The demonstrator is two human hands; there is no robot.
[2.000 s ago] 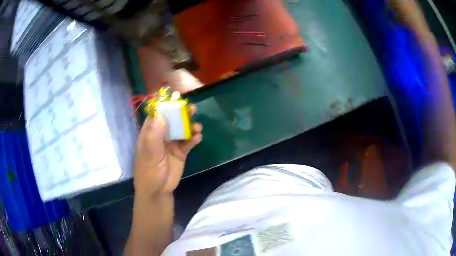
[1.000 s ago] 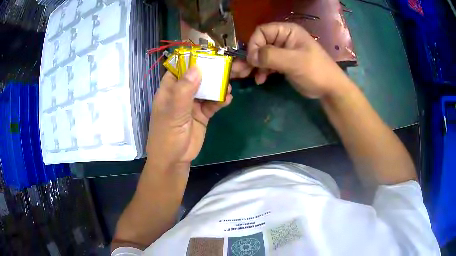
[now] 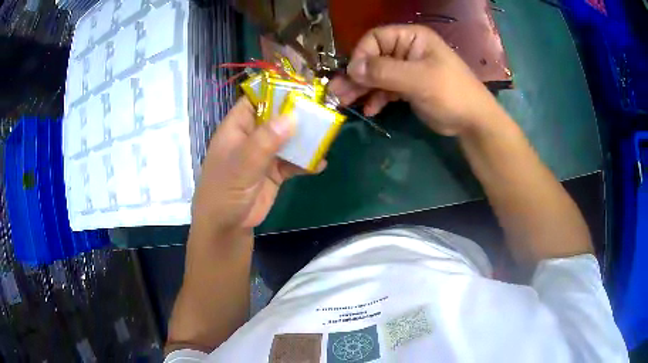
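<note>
My left hand (image 3: 245, 159) holds several fanned pouch cells (image 3: 307, 135), white-silver with yellow edges, their tab ends pointing up and away from me. Red lead wires (image 3: 245, 66) stick out to the left from the cells at the back of the fan. My right hand (image 3: 419, 78) is at the tab end of the front cell, thumb and index finger pinched together. A black lead wire (image 3: 369, 122) runs from near its fingertips down to the right over the bench. The welding head (image 3: 312, 32) stands just beyond the cells. The exact contact at the fingertips is blurred.
A stack of white blister trays (image 3: 131, 113) stands on the green bench (image 3: 440, 170) at left. The reddish-brown base board (image 3: 469, 46) lies beyond my right hand, with loose dark wires on top. Stacked blue bins (image 3: 42, 191) are at far left; a blue bin (image 3: 629, 213) is at far right.
My right hand has come in from the right side to the cells. The fanned cells have moved up to the welding head, and the front cell has tilted. The black wire now shows over the bench.
</note>
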